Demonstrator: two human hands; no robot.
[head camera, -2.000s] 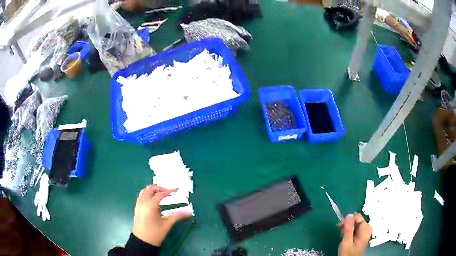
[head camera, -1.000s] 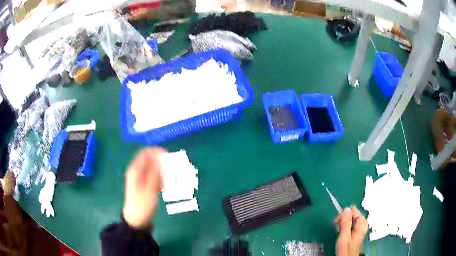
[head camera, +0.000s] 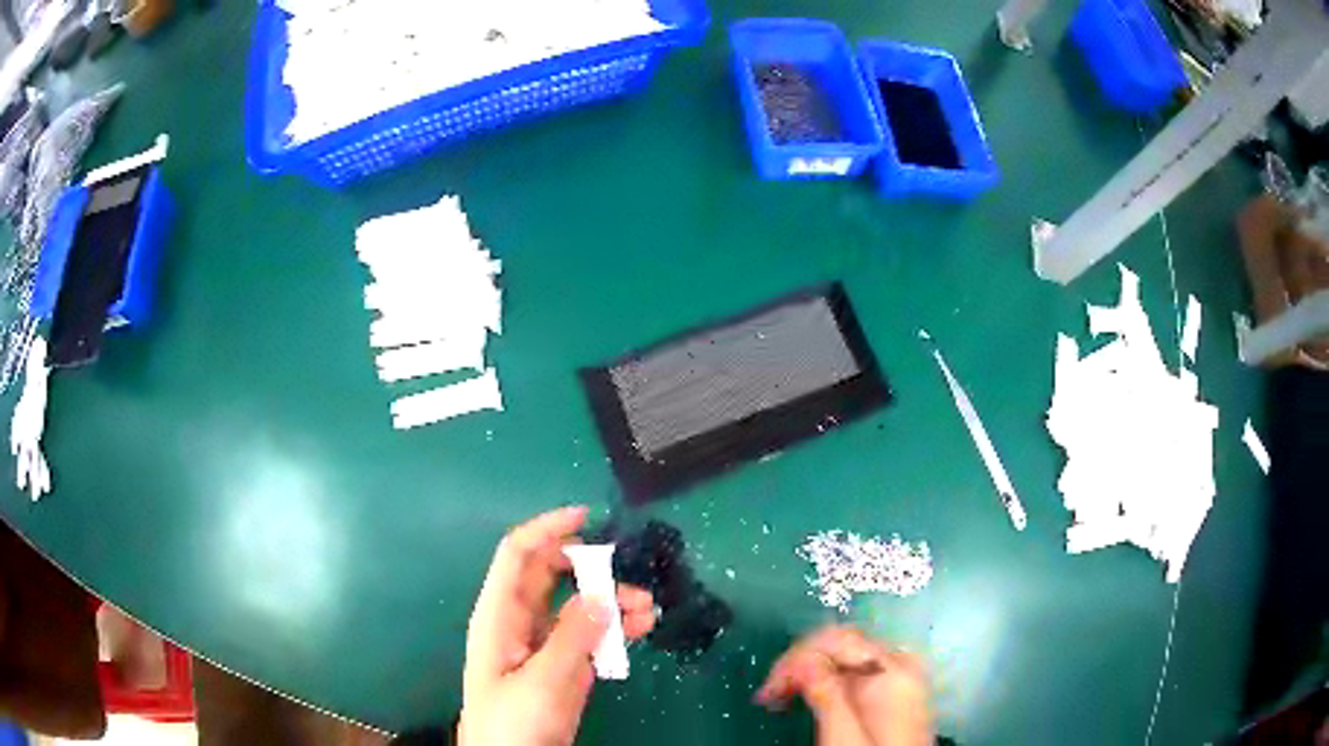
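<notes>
My left hand (head camera: 547, 627) holds one white strip (head camera: 598, 612) upright between thumb and fingers, beside a loose heap of small black parts (head camera: 678, 590). My right hand (head camera: 853, 688) is low in the view, blurred, with its fingers curled just below the heap of small silvery parts (head camera: 867, 566). I cannot tell whether it holds anything. Tweezers (head camera: 977, 430) lie on the green table, apart from both hands. The black tray (head camera: 736, 386), with a grey block of tiny parts, lies beyond the heaps. A neat column of white strips (head camera: 430, 299) lies at left.
A large blue basket (head camera: 481, 110) of white strips stands at the back. Two small blue bins, one with grey contents (head camera: 802, 110) and one with black (head camera: 926, 124), stand beside it. Right are a metal post (head camera: 1151, 175) and a pile of strips (head camera: 1134, 437). A side bin (head camera: 131, 277) is left.
The view has tilted down. My left hand has moved from the strip column towards me and right, now holding a strip. My right hand has left the tweezers and moved left and nearer me.
</notes>
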